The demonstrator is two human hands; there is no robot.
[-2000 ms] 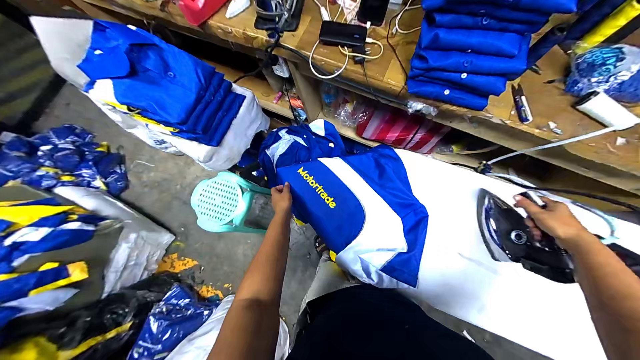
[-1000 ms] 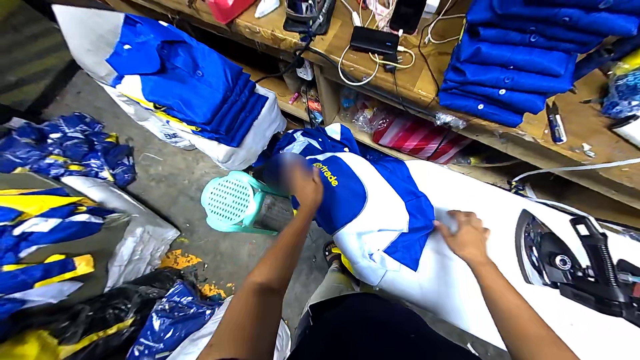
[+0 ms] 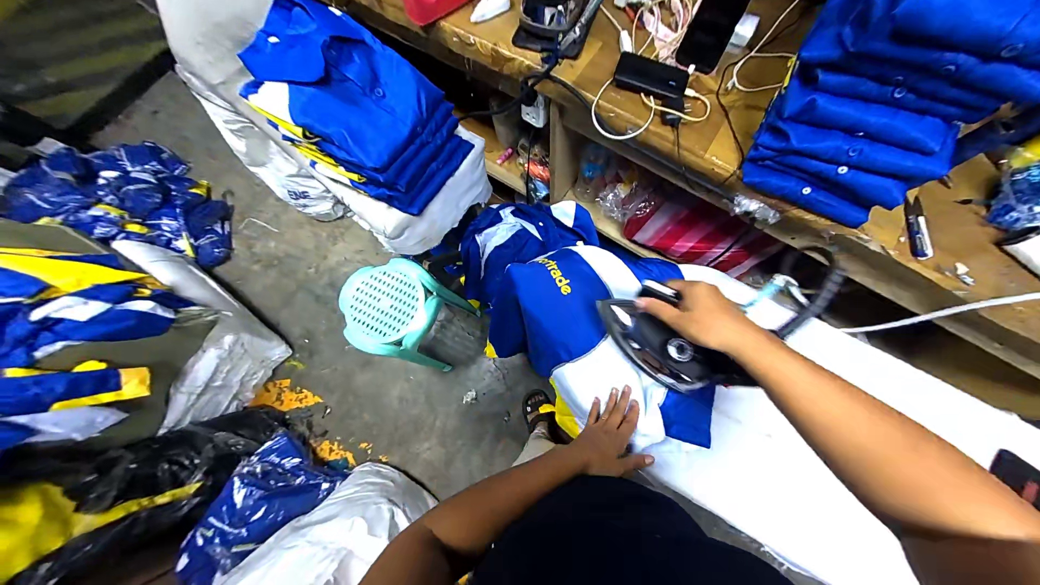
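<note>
A blue, white and yellow shirt point(image 3: 552, 313) with yellow lettering lies spread over the far end of a white padded ironing board point(image 3: 780, 455). My right hand point(image 3: 691, 313) grips the handle of a black clothes iron point(image 3: 662, 349), whose soleplate rests on the shirt's blue and white panels. Flat on the white panel near the board's edge lies my left hand point(image 3: 609, 435), fingers apart, holding nothing. More of the blue and white cloth point(image 3: 520, 231) is bunched beyond the board's end.
A mint plastic stool point(image 3: 386, 305) stands left of the board. Folded blue shirts point(image 3: 366, 106) are stacked at upper left, others point(image 3: 861, 114) on the wooden workbench point(image 3: 699, 162) with a power bank point(image 3: 650, 75) and cables. Bagged garments point(image 3: 122, 195) lie on the floor at left.
My right hand has taken hold of the iron, which stood on the board to the right a second ago, and it is now on the shirt. My left hand has moved from the lettering to the white panel.
</note>
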